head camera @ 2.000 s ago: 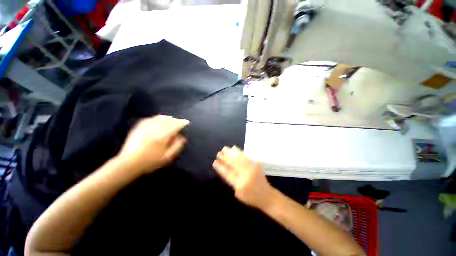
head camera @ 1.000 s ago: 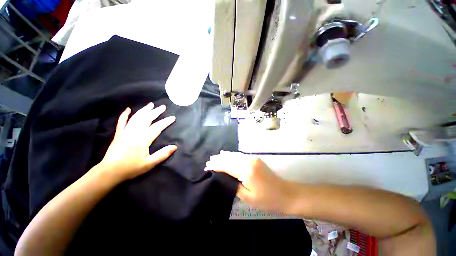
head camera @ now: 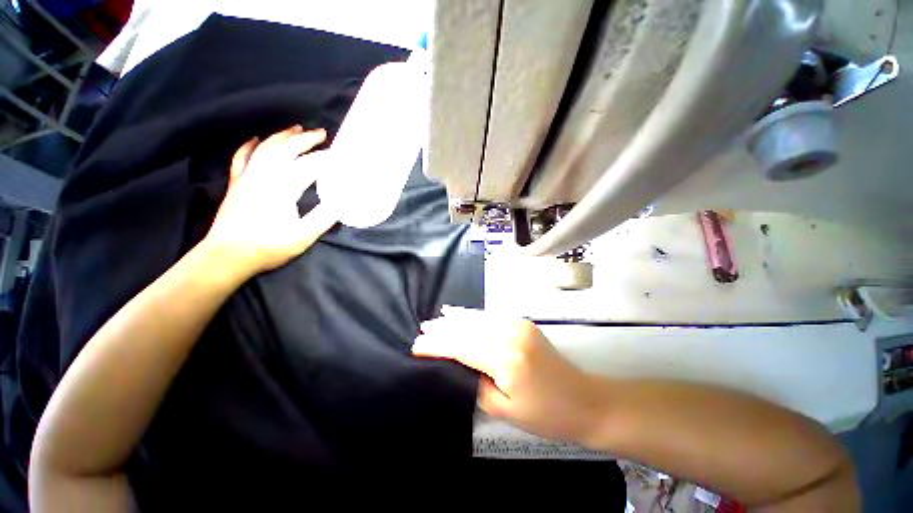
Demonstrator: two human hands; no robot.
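Observation:
A large black garment piece (head camera: 330, 311) lies on the white table left of the needle and hangs over the front edge and lap. Its right edge runs under the presser foot (head camera: 491, 218) of the off-white sewing machine (head camera: 571, 100). My left hand (head camera: 270, 205) lies spread on the cloth, its fingertips partly behind the white oval plate (head camera: 378, 150). My right hand (head camera: 501, 361) holds the cloth's right edge near the table front, thumb beneath and fingers on top.
A pink-handled tool (head camera: 718, 245) lies right of the needle. A round tension dial (head camera: 796, 140) sticks out of the machine head. Pale labelled pieces and a bit of red basket (head camera: 731, 506) show under the table at the lower right. Metal frames stand at the upper left.
The view has moved closer to the machine. My left hand has moved forward with the cloth, up to the oval plate. My right hand still holds the edge.

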